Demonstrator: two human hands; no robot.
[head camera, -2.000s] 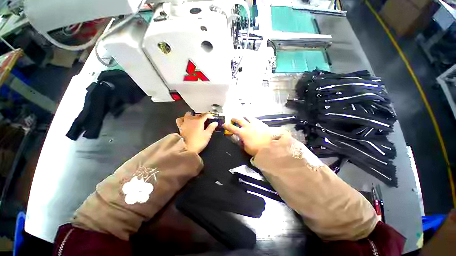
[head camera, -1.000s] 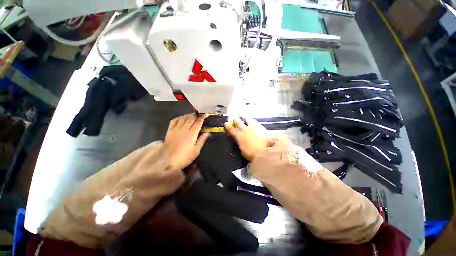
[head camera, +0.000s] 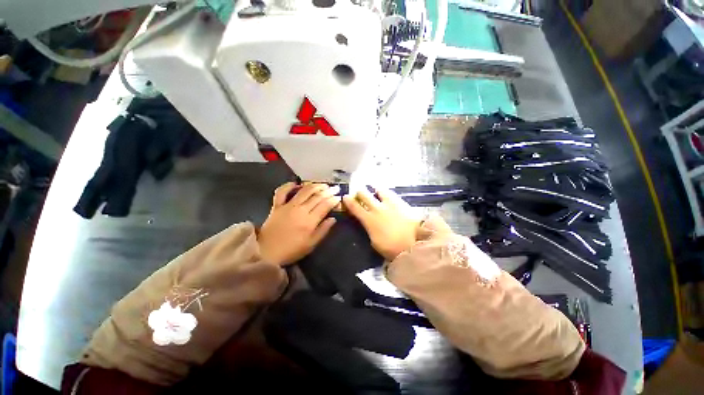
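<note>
My left hand and my right hand lie side by side under the front of the white sewing machine head. Their fingertips press on black fabric at the needle area. A small bit of the yellow guide plate shows between the fingers. A black zipper runs right from my right fingertips towards the zipper bundle. Black fabric pieces lie spread between my forearms. More zippers with a white line lie partly under my right sleeve. The needle itself is hidden.
A black pile lies at the left on the grey table. Metal rails over green panels stand behind the head. A thin red-and-black tool lies at the right edge. A yellow aisle line crosses the floor beyond.
My left hand first slid left, uncovering the yellow plate, and its fingers now reach back over it near my right fingertips. My right hand stays almost in place. The view has shifted slightly.
</note>
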